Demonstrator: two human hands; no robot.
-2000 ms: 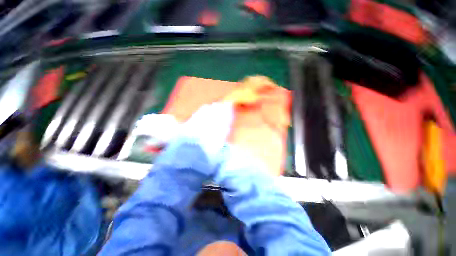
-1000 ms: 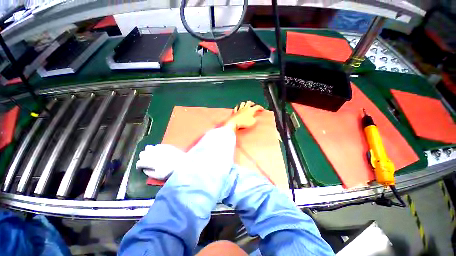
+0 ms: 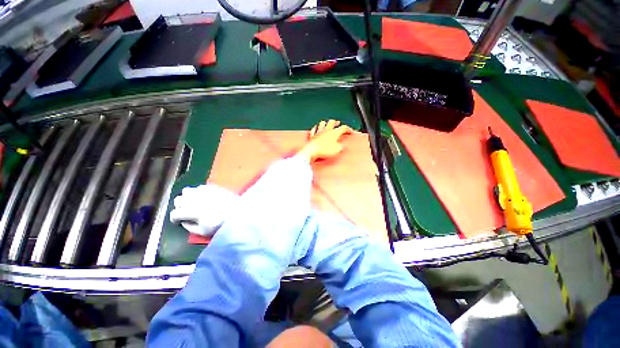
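My forearms cross over an orange-red foam mat on a dark green board. My left hand, bare, lies on the mat's upper right part with fingers apart and nothing in it. My right hand, in a white knit glove, is at the mat's lower left edge with its fingers curled; whether it grips the edge is hidden. A yellow-orange electric screwdriver lies on another red mat to the right, its black nose pointing away from me.
A black bin with small shiny bits stands at the upper right. Metal rollers are on the left. Open black trays sit on the far line. A black cord hangs in front. A blue sleeve shows at the lower left.
The view has steadied and shifted, so the line sits slightly higher in the picture. My hands keep about the same place on the mat, arms still crossed.
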